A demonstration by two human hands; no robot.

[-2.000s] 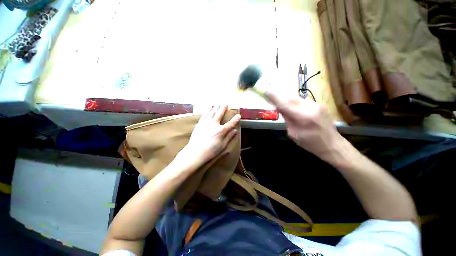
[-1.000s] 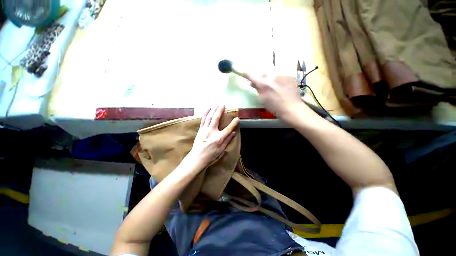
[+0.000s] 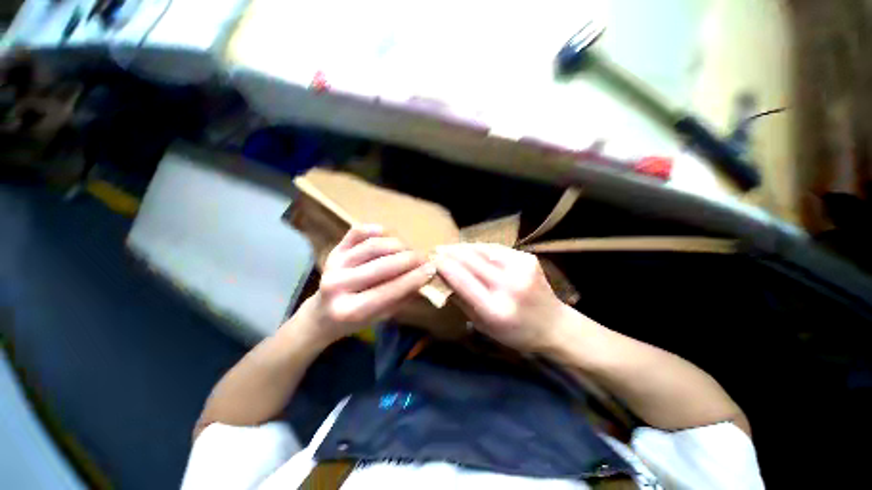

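Observation:
A tan-brown handbag [image 3: 382,206] is held above the lap, off the bench edge. My left hand [image 3: 368,278] pinches its top edge from the left. My right hand [image 3: 502,287] pinches the same edge from the right, with the fingertips of both hands almost touching. A small folded corner of the edge sticks out below the fingertips. The bag's long tan handles [image 3: 641,245] stretch out to the right. The hammer [image 3: 650,100] lies on the bench, its head to the upper left and its black grip near the front edge. The picture is blurred.
The white bench [image 3: 382,48] runs across the top, with red strips [image 3: 653,167] along its front edge. A blurred brown bag pile [image 3: 837,86] is at the far right. A pale board [image 3: 220,239] stands at the left. The dark apron [image 3: 468,412] covers the lap.
The hammer has left my right hand and lies on the bench. My right hand has come down to the bag's edge. The bag has moved off the bench edge, and the view has turned.

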